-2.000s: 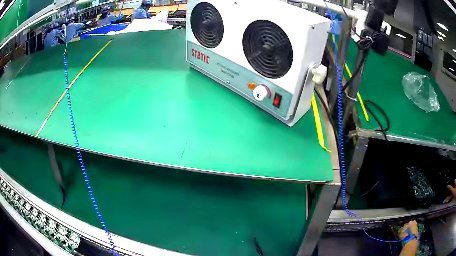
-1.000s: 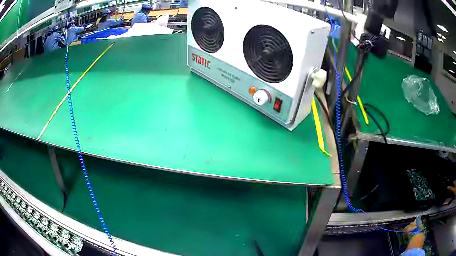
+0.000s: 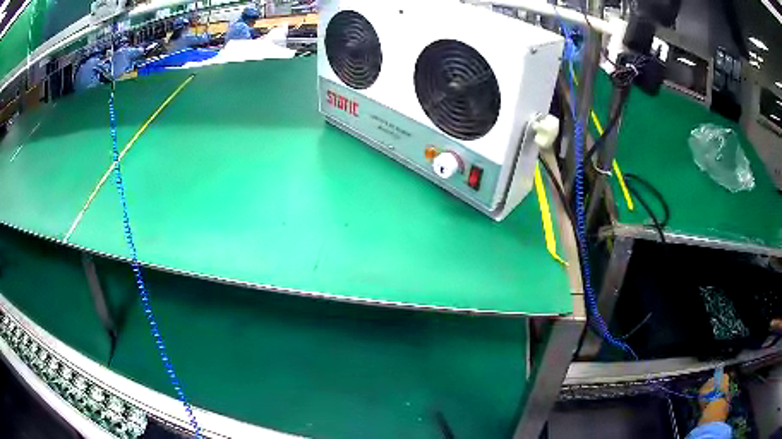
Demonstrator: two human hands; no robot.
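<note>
Neither of my hands is in the picture. A long row of green circuit boards (image 3: 64,377) with pale parts lies on the conveyor at the lower left, cut off by the picture's edge. The conveyor's pale rail (image 3: 154,393) curves along the bottom. A white ionizing air blower (image 3: 437,94) with two round black fans and red "STATIC" lettering stands on the green bench (image 3: 257,197) beyond it.
Another person's hand (image 3: 713,401) with a blue wrist band is at the lower right conveyor. A bin of small parts (image 3: 723,313) sits under the right bench. Blue coiled cords (image 3: 129,231) hang at left and right. A clear bag (image 3: 720,157) lies on the right bench.
The row of boards has shifted slightly to the right along the conveyor. The other person's hand at the lower right has moved a little to the right, and its blue cord has shifted.
</note>
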